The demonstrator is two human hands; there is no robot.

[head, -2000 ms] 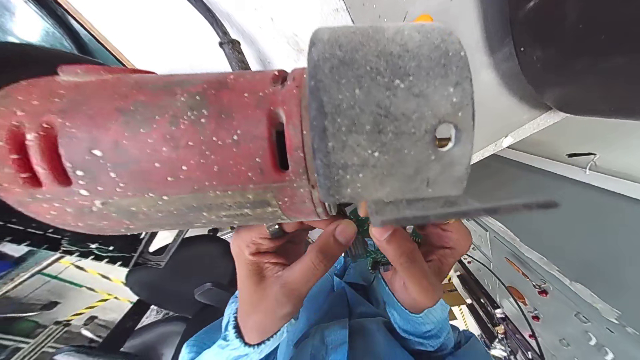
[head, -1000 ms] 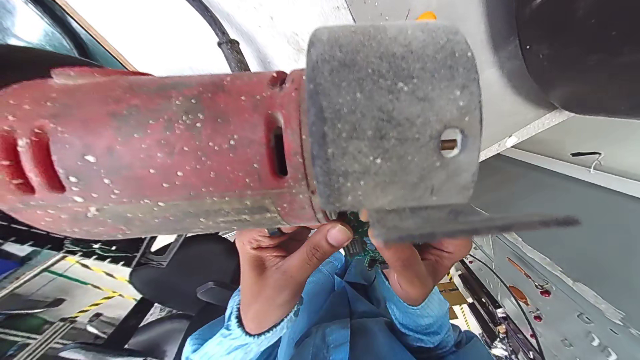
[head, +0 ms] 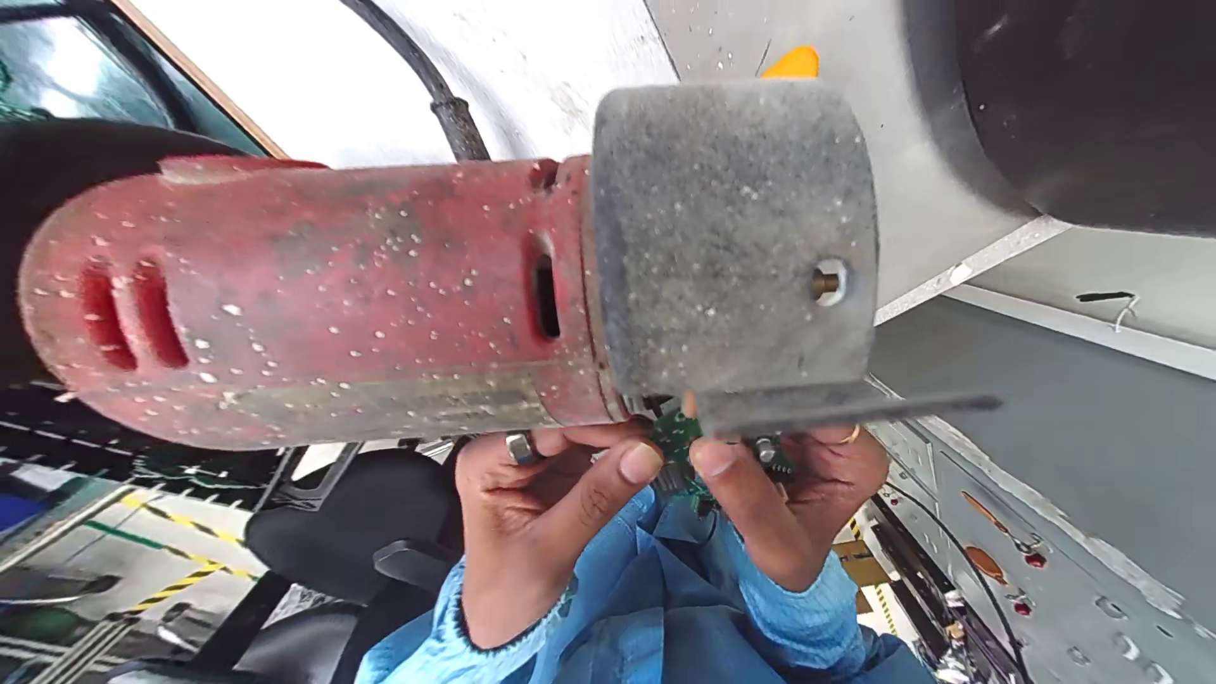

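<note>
My left hand (head: 541,513), with a ring on one finger, grips the left side of a green circuit board (head: 676,432) between thumb and fingers. My right hand (head: 788,513) holds the board's right side, its thumb over the face near small metal components. A large red power tool (head: 380,294), speckled with pale dust, lies across the view in front of and above the hands. Its grey cylindrical collar (head: 731,237) has a round hole, and a thin dark flat strip (head: 855,413) juts right beneath it. Tool and strip hide part of the board and some fingertips.
Behind the tool, a dark cable (head: 418,66) runs over a white surface. A black chair (head: 351,513) stands lower left, near yellow-black floor tape (head: 180,518). At right are a grey panel (head: 1064,532) with small parts on it and a large black rounded object (head: 1092,104).
The hole in the grey collar looked mostly pale two seconds ago; a brown piece now shows in it. Both hands remain on the circuit board below the tool.
</note>
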